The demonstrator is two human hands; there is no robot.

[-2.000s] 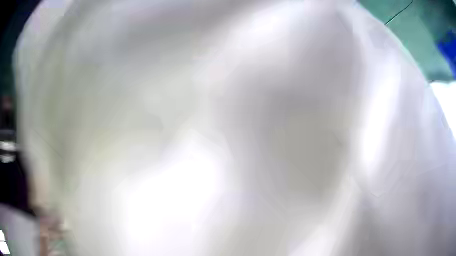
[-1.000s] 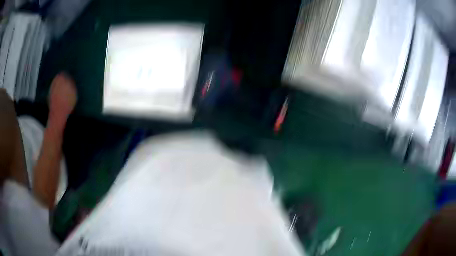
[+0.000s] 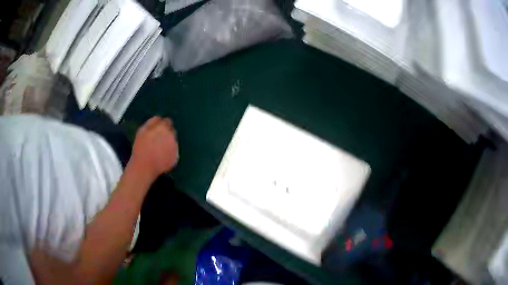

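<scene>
A white panel (image 3: 278, 183) with a raised rectangular back and small dark marks near its middle lies flat and turned at an angle on the dark green bench top (image 3: 206, 111). A dark, blurred tool with red spots, apparently a cordless screwdriver (image 3: 362, 239), lies against the panel's lower right side. Its outline is hard to tell. Neither my left hand nor my right hand shows. The bare arm and closed hand at the left appear to be another person's.
Another person's arm (image 3: 120, 195) reaches in from the left, with a white shirt behind. White panels are stacked upper left (image 3: 111, 55) and upper right (image 3: 379, 50). A crumpled clear bag (image 3: 228, 30) lies at the top; tiny specks (image 3: 235, 87) lie below it. A blue object (image 3: 220, 259) stands below.
The white blur of two seconds ago is gone. Since one second ago the view has turned, so the panel appears larger, tilted and nearer the centre. The plastic bag has come into view.
</scene>
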